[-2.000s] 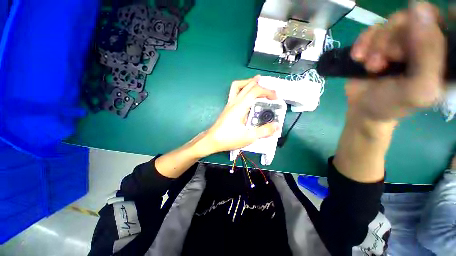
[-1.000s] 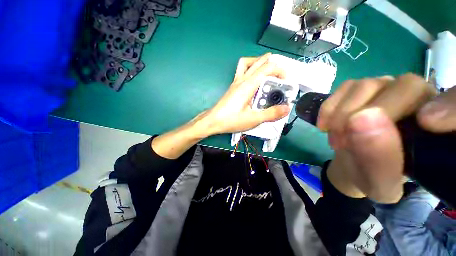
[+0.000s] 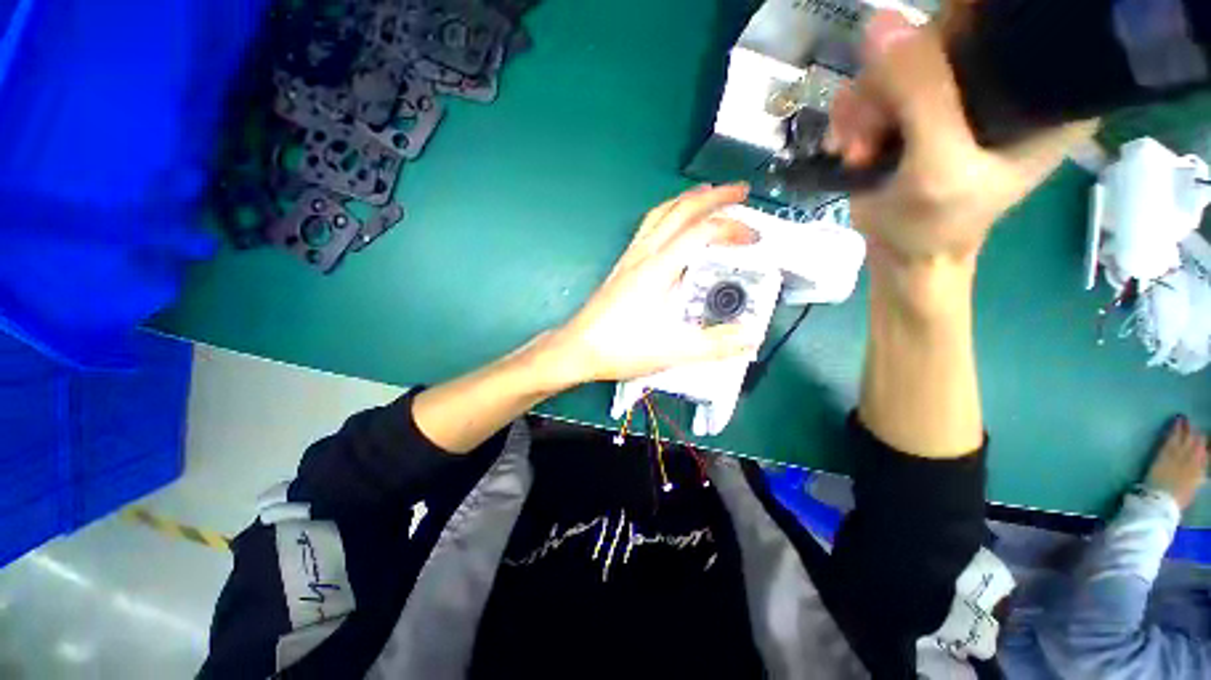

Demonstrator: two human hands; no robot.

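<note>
My left hand (image 3: 647, 295) grips a white camera housing (image 3: 691, 381) over the front edge of the bench, fingers over its top and thumb along its front. The round black lens module (image 3: 725, 300) faces up. Thin coloured lead wires (image 3: 660, 432) with small white plugs hang from the lower end. My right hand (image 3: 930, 160) is closed around the thick black electric screwdriver (image 3: 1029, 67). The screwdriver's front end is at the screw feeder (image 3: 768, 112); its tip is too blurred to make out.
Black faceplates (image 3: 348, 166) lie in a loose pile at the left, beside a blue bin (image 3: 100, 173). A black cable (image 3: 784, 339) lies beside the housing. More white camera units (image 3: 1149, 213) stand at the right. Another person's hand (image 3: 1177, 462) rests at the bench's right edge.
My right hand and the screwdriver have moved from beside the lens up and away to the feeder. My left hand still holds the housing, now slightly lower in view. Another person's hand has appeared at right.
</note>
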